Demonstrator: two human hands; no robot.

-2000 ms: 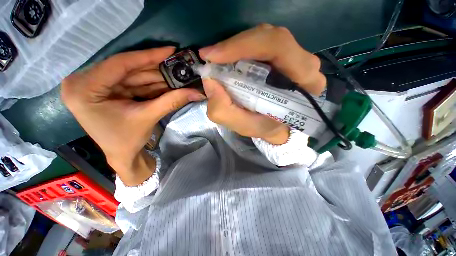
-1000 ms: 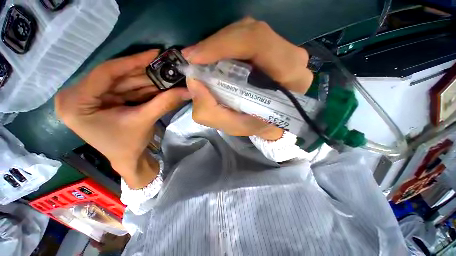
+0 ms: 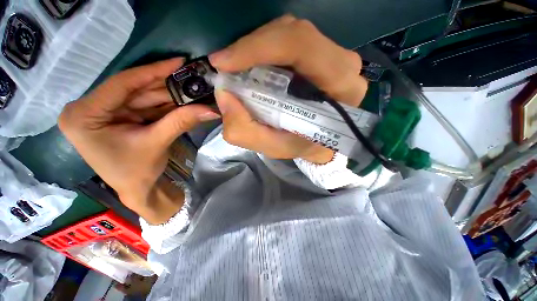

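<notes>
My left hand (image 3: 126, 126) holds a dark watch case (image 3: 191, 82) between thumb and fingers, its round centre facing up. My right hand (image 3: 288, 88) grips the white-clear adhesive syringe (image 3: 300, 120), with its front end at the case's right edge. My right fingertips hide the needle tip in part. A green adapter (image 3: 397, 135) sits on the syringe's rear, and a black cord (image 3: 347, 120) runs along its side.
A white foam sheet (image 3: 76, 76) with several watch cases lies at upper left. Small dark parts (image 3: 23, 210) lie on another white sheet. A red tray (image 3: 88, 232) with a plastic bag is at lower left. A clear hose (image 3: 438, 111) curves at right over the green mat (image 3: 194, 26).
Both hands, the case and the syringe have shifted left in the picture. The case has turned slightly in my left hand. Both grips remain.
</notes>
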